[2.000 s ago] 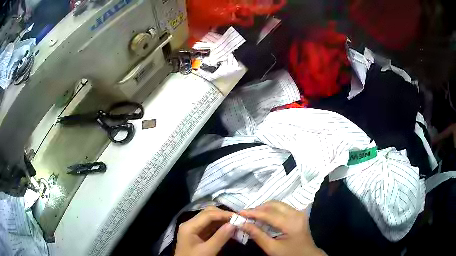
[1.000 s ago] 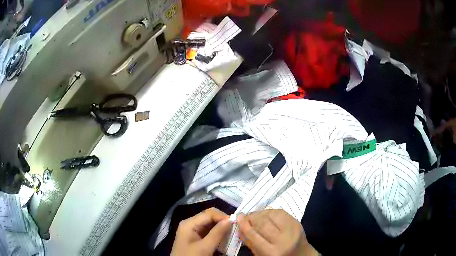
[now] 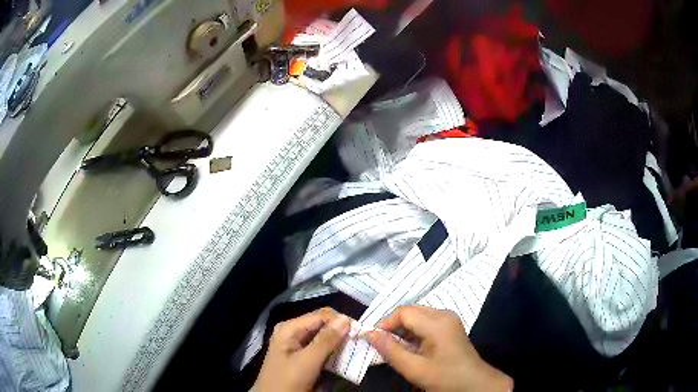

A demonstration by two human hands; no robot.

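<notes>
My left hand [image 3: 302,348] and my right hand [image 3: 428,348] are close together at the bottom centre, fingertips pinching a narrow white striped strip [image 3: 353,360]. Its squared end hangs below the fingertips. The fold between the fingertips is too small to read. The strip runs up to the right into the striped garment piece [image 3: 474,191], heaped over dark cloth. A small dark patch [image 3: 433,240] lies on the cloth above my hands. A green tag with black lettering [image 3: 560,217] sits on the heap at right.
The sewing machine [image 3: 153,61] stands at left. Black shears [image 3: 164,162], a small brown-grey piece [image 3: 220,164] and thread snips [image 3: 125,239] lie by it. The table's ruler edge [image 3: 229,222] runs diagonally. Red crinkled plastic [image 3: 494,65] is behind. Striped cloth [image 3: 27,344] lies lower left.
The strip between my fingers now shows a longer flat end, and my hands have risen slightly. The striped cloth above them is pulled straighter. The view has shifted a little.
</notes>
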